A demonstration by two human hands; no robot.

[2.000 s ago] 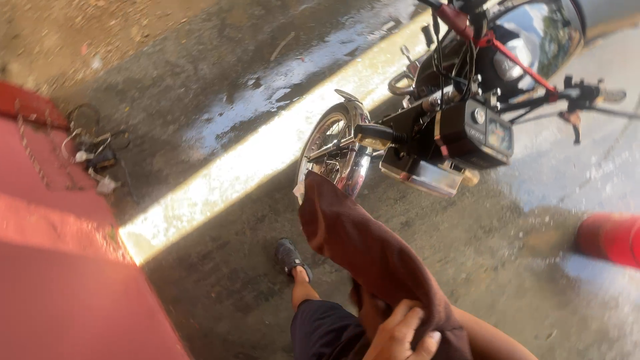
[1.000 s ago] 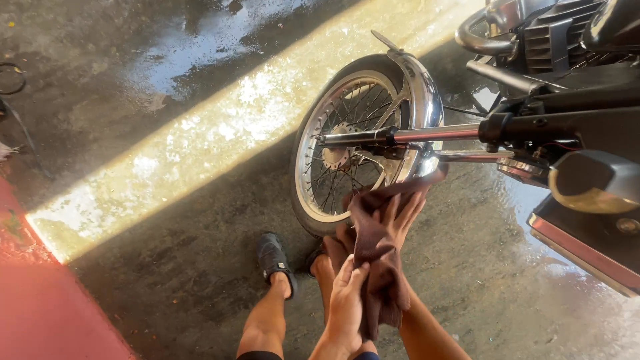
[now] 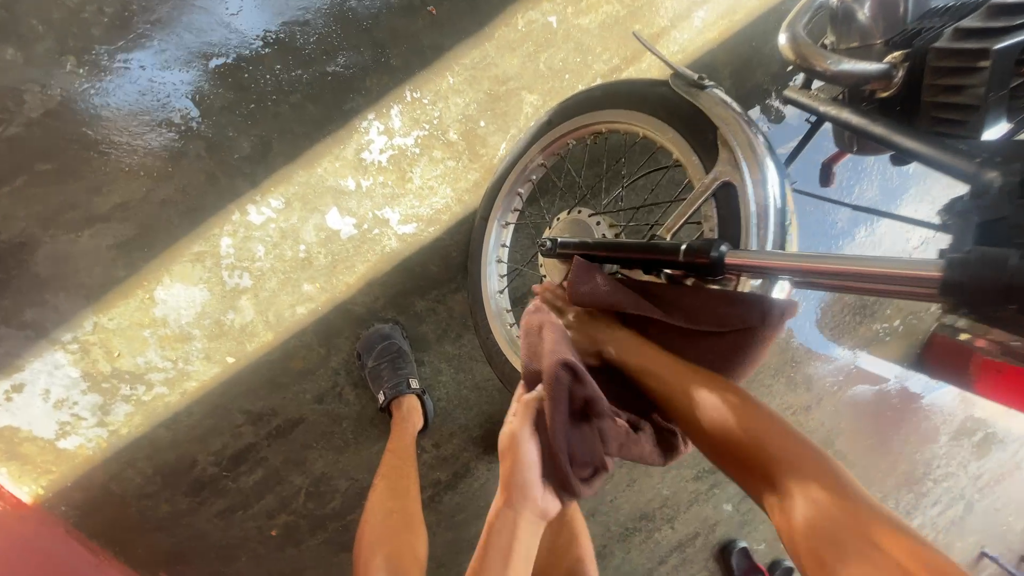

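A dark maroon cloth (image 3: 680,320) hangs in folds against the lower side of a motorcycle's spoked front wheel (image 3: 512,208). My left hand (image 3: 524,456) grips the cloth's lower left part. Nearer the hub, my right hand (image 3: 580,320) lies among the folds just below the front fork leg (image 3: 832,272); cloth partly hides its fingers, and whether they are closed on it does not show. The chrome front fender (image 3: 748,152) curves over the tyre at the right, with one corner of the cloth reaching its lower end.
The engine (image 3: 972,72) and a curved exhaust pipe (image 3: 832,60) are at the upper right. My foot in a dark clog (image 3: 388,360) stands on the concrete floor left of the hands. A red surface (image 3: 48,540) fills the lower left corner. Dark footwear (image 3: 740,560) shows at the bottom edge.
The view has come much closer to the front wheel. The cloth, held up in one hand two seconds ago, is now spread between both hands beside the hub and fork.
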